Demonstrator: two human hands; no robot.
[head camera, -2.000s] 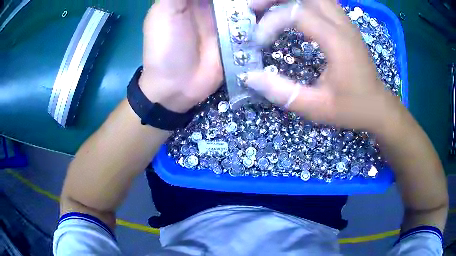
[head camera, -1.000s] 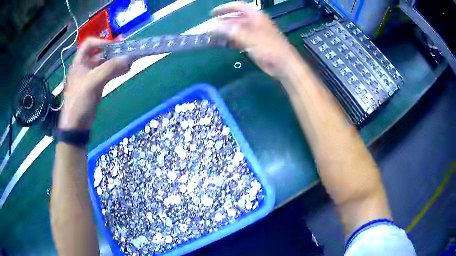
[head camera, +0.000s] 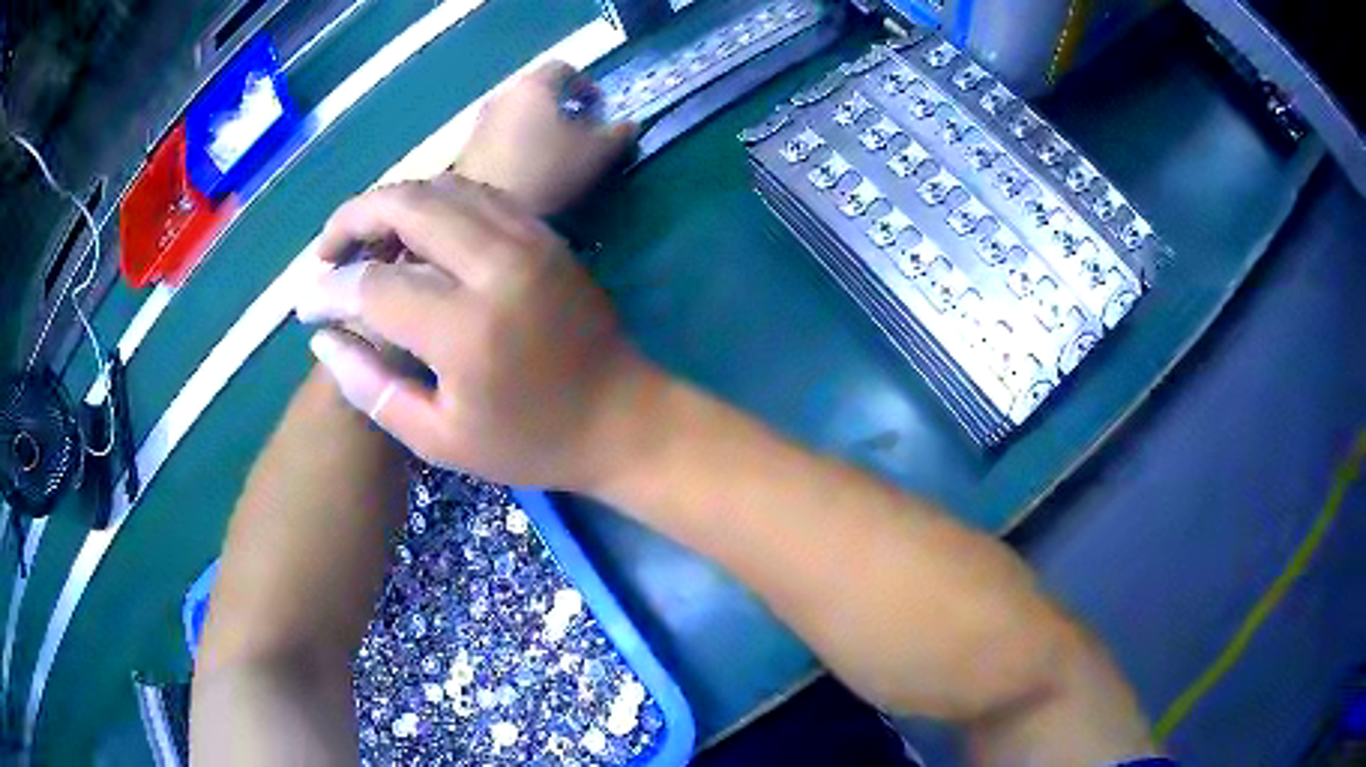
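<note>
My left hand (head camera: 547, 138) is at the upper middle, closed around the near end of a metal strip (head camera: 704, 63) with a row of round fittings, which points to the upper right. My right hand (head camera: 487, 322) lies across my left wrist, fingers apart and curled, with a pale band on one finger and no part visible in it. It hides the wrist and the dark wristband. The blue parts tray (head camera: 607, 599), full of small shiny fittings (head camera: 480, 637), is below, partly covered by my forearms.
A block of stacked strips (head camera: 959, 225) studded with fittings stands at the right. Another strip edge lies beside the held one. Red (head camera: 165, 210) and blue (head camera: 240, 120) bins are at the upper left, a black fan (head camera: 33, 442) at the left edge. A strip end (head camera: 162, 716) shows lower left.
My view has turned right. The strip, earlier between both hands, now extends right from my left hand near the stacked strips. My right hand has let go and crossed over my left wrist.
</note>
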